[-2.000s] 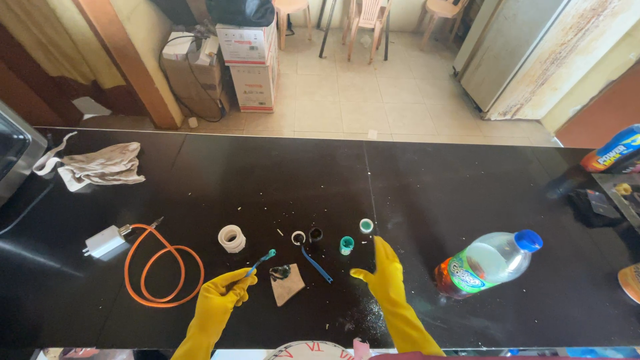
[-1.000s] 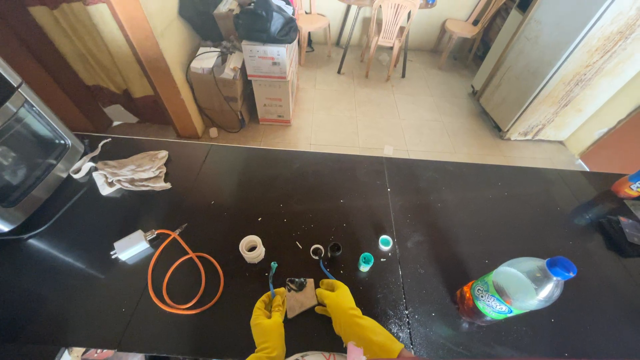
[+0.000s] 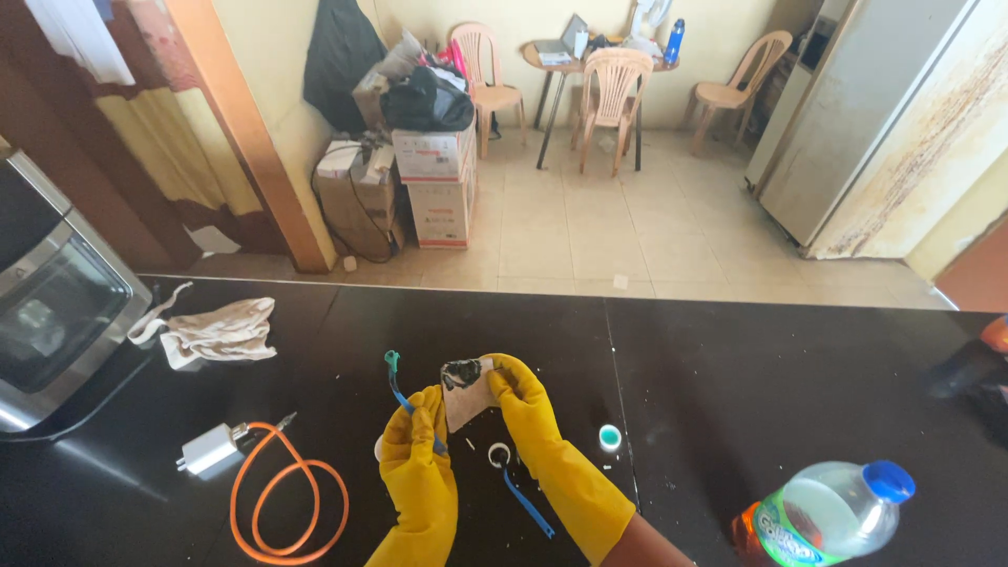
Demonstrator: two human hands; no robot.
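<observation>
My left hand, in a yellow rubber glove, grips a thin blue stick whose raised tip carries green paste. A small piece of cardboard with a dark, wet-looking smear on its upper part is pinched by my right hand, also gloved; it is lifted off the black table. Below it, a second blue stick lies with one end at a small white-rimmed cap. Right of my right glove stands a small white container with green contents. A white round thing shows partly behind my left glove.
At the left are a white charger with an orange cable, a crumpled cloth and an oven-like appliance. A plastic bottle with a blue cap stands at the right. Small white crumbs dot the black tabletop.
My right hand, empty two seconds ago, has taken hold of the cardboard, which lay on the table then. Both hands have moved up and away from the near edge. The view has tilted up.
</observation>
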